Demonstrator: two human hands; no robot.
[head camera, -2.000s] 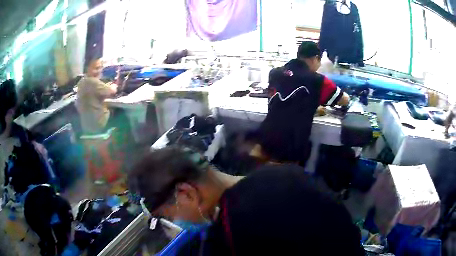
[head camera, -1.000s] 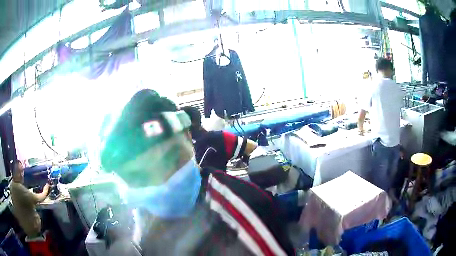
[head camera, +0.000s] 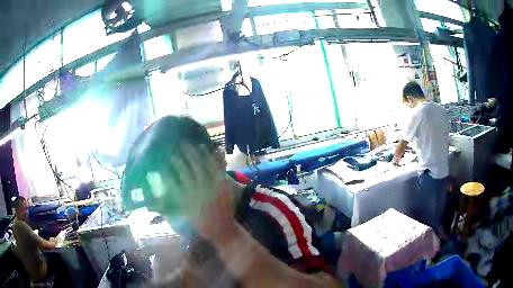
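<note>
Neither of my hands is in view. Another person (head camera: 284, 225) in a dark top with white and red sleeve stripes stands very close in front of me. A raised hand (head camera: 199, 177) covers part of this person's head; the forearm seems to come from the striped sleeve. The hand is blurred, and green glare lies over the head. I cannot tell whether the hand holds anything.
A dark garment (head camera: 250, 115) hangs at the window. A person in white (head camera: 433, 135) works at a white-covered table (head camera: 382, 194). A cloth-covered block (head camera: 391, 233), blue crate (head camera: 436, 275) and stool (head camera: 471, 189) stand right. Another person (head camera: 28, 242) is far left.
The view has swung right, then tilted slightly up. The near person, bent down at first, is now upright, with a hand raised over the head. The person in white leans further over the table.
</note>
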